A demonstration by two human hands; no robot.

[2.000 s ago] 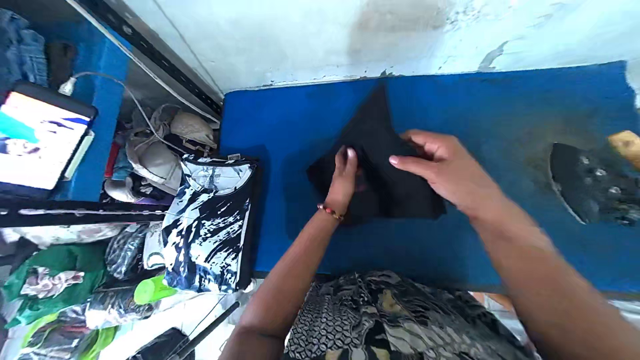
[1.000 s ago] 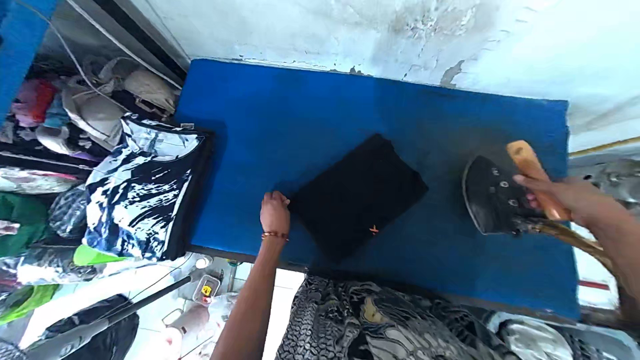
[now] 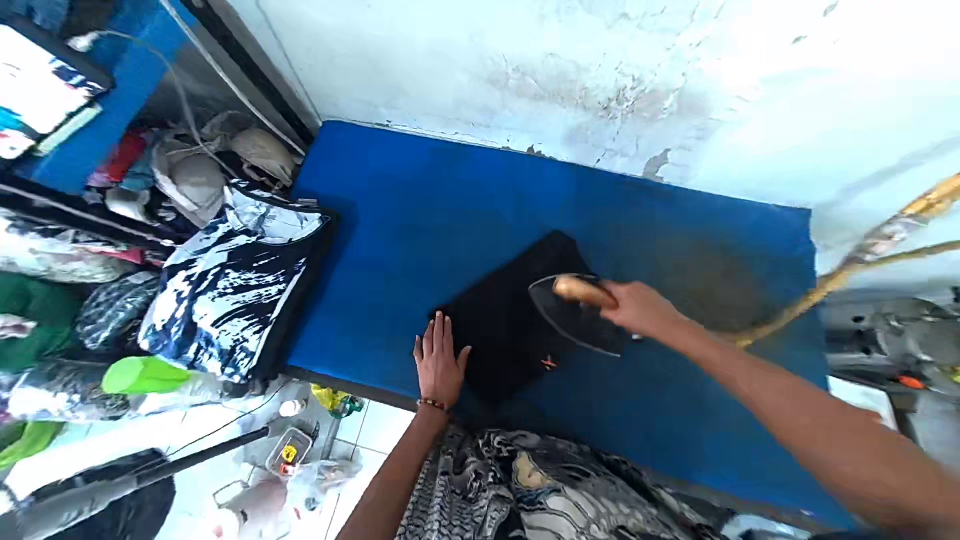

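Note:
A folded black cloth garment [image 3: 495, 322] with a small orange mark lies on the blue covered table [image 3: 405, 202]. My left hand [image 3: 440, 364] rests flat with fingers spread at the garment's left corner, holding nothing. My right hand [image 3: 637, 307] grips the wooden handle of a dark iron [image 3: 574, 319], which is over the right part of the garment. Whether its soleplate touches the cloth cannot be told. A wrapped hose or cord [image 3: 810, 292] runs from near the iron toward the upper right.
Folded black, white and blue patterned shirts [image 3: 232, 285] are stacked at the table's left end. Beyond them are shelves of clothes and a lit tablet or phone [image 3: 45, 82]. A peeling wall [image 3: 570, 90] borders the back. A plastic basket [image 3: 289, 454] stands on the floor.
The black garment was being handled by both hands, then lay flat. My right hand has brought the iron from the table's right side leftward over the garment. My left hand stays at its left corner.

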